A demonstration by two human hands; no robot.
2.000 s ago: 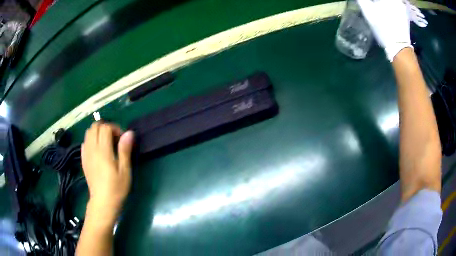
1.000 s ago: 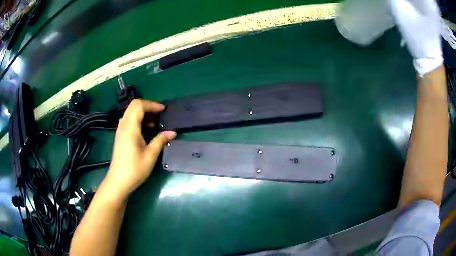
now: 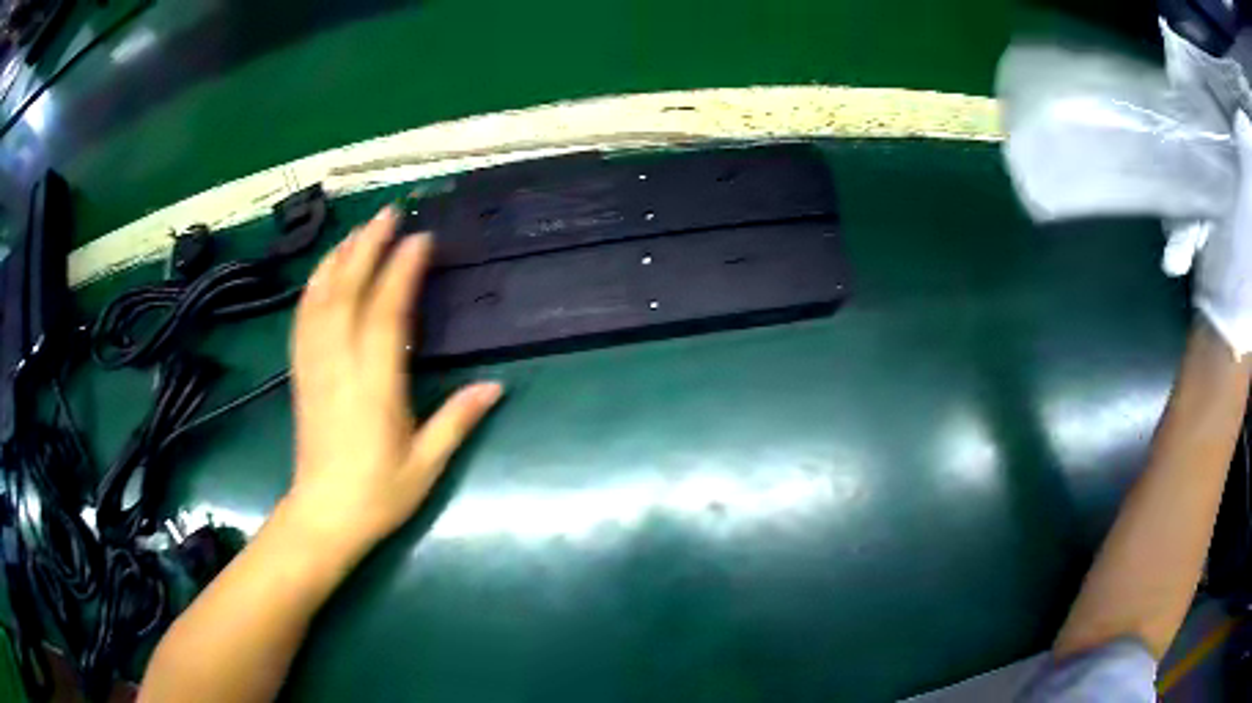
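Two black power strips lie side by side and touching on the green bench, one behind (image 3: 742, 186) and one in front (image 3: 742, 275). Small screws show on their upward faces. My bare left hand (image 3: 378, 343) is at their left ends, fingers spread and slightly blurred, thumb off the front edge; contact is hard to tell. My white-gloved right hand (image 3: 1215, 254) is at the right edge, blurred and partly cut off. It holds a translucent bottle (image 3: 1098, 131), tilted sideways above the bench, right of the strips.
Coiled black cords (image 3: 172, 309) and a black plug (image 3: 299, 217) lie left of my left hand. More cords pile up at the lower left. Another long black strip (image 3: 44, 261) lies at the far left. A cream strip (image 3: 906, 110) crosses the bench behind the power strips.
The two power strips, apart a second ago, are now together and nearer the cream strip. My left fingers have spread. The right hand and bottle have moved right and lower in view.
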